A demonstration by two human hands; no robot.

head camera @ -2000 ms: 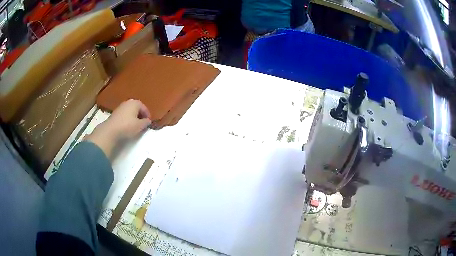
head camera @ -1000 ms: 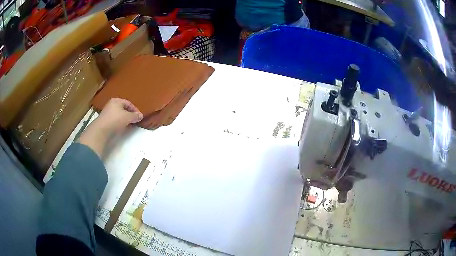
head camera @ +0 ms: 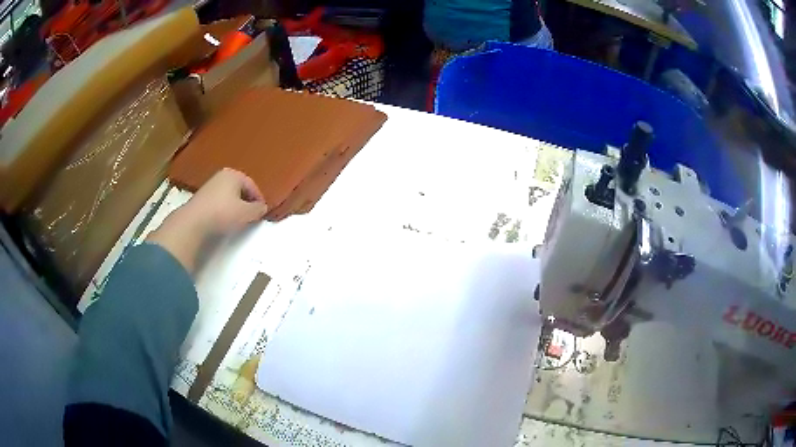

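A stack of brown panels point(head camera: 275, 144) lies at the back left of the table. My left hand point(head camera: 225, 202) is at the stack's near corner, its thumb and fingers pinched together at the edge; whether a panel is between them cannot be told. A large white sheet point(head camera: 401, 340) lies flat in front of me, its right edge close to the sewing machine head point(head camera: 593, 253). The needle plate point(head camera: 559, 349) is bare, with a reddish spot. My right hand is not in view.
A dark strip point(head camera: 229, 337) lies left of the sheet. A plastic-wrapped cardboard box point(head camera: 105, 175) stands at the left. A blue bin point(head camera: 567, 96) is behind the table. A person in a teal top point(head camera: 480, 22) is beyond it. Thin dark wire-like loops lie at the bottom right.
The camera view has shifted slightly. My left hand stays at the near corner of the brown stack. The white sheet has not moved on the table.
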